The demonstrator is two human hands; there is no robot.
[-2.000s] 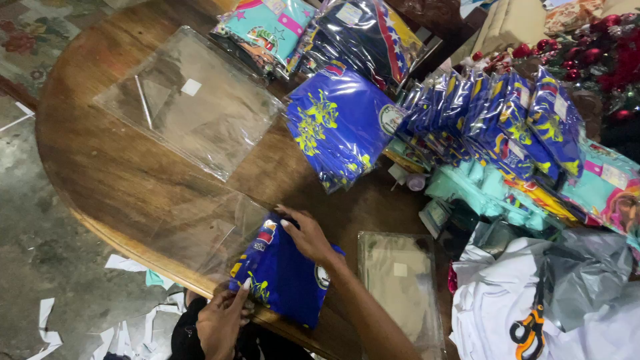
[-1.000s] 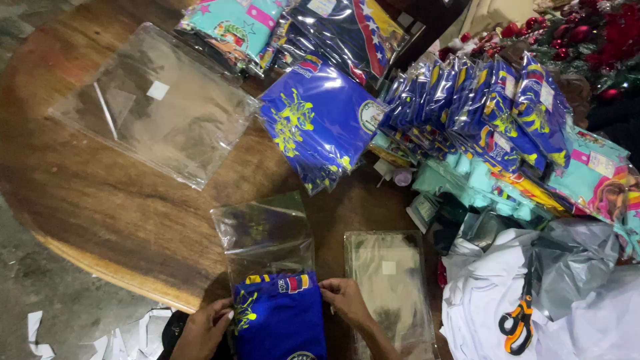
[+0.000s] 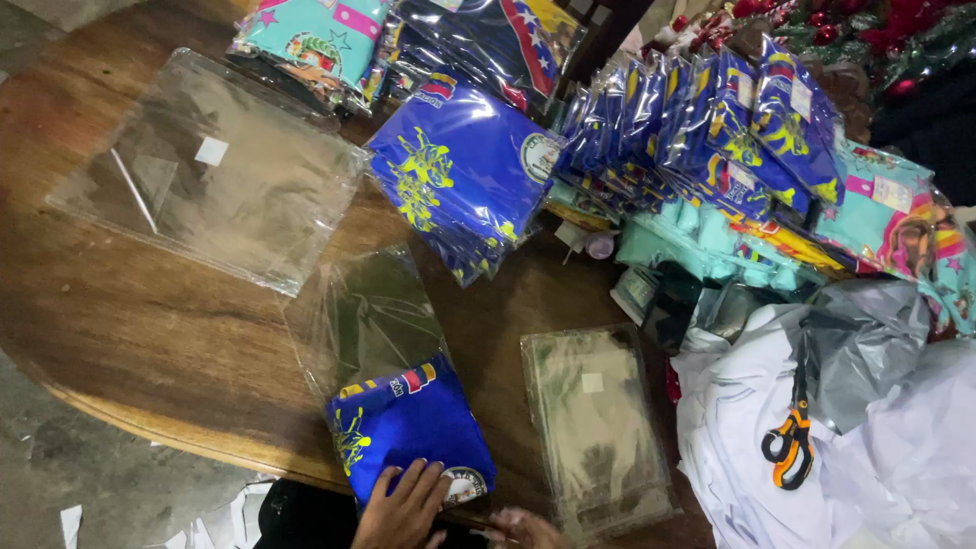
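Observation:
A folded blue printed garment [image 3: 415,427] lies partly in a clear plastic bag [image 3: 381,313] near the table's front edge, the bag's unfilled part stretching away from me. My left hand [image 3: 404,507] rests on the garment's near end, fingers spread and pressing on it. Just right of it, my right hand [image 3: 526,528] is blurred at the bottom edge, by the garment's near corner; whether it grips anything is unclear. Beyond the bag lies a stack of bagged blue garments [image 3: 465,164]. Flat clear bags [image 3: 598,435] lie to the right of my hands.
Larger clear plastic bags [image 3: 252,183] cover the table's left side. Bagged turquoise garments [image 3: 316,46] lie at the back. A row of bagged blue garments [image 3: 686,122] leans at the right. Orange-handled scissors [image 3: 793,446] rest on white fabric [image 3: 740,442]. Paper scraps [image 3: 70,524] are on the floor.
The garment and its bag, held upright a second ago, now lie tilted on the table. My left hand has moved from the garment's left side onto its near end; my right hand has moved nearer me.

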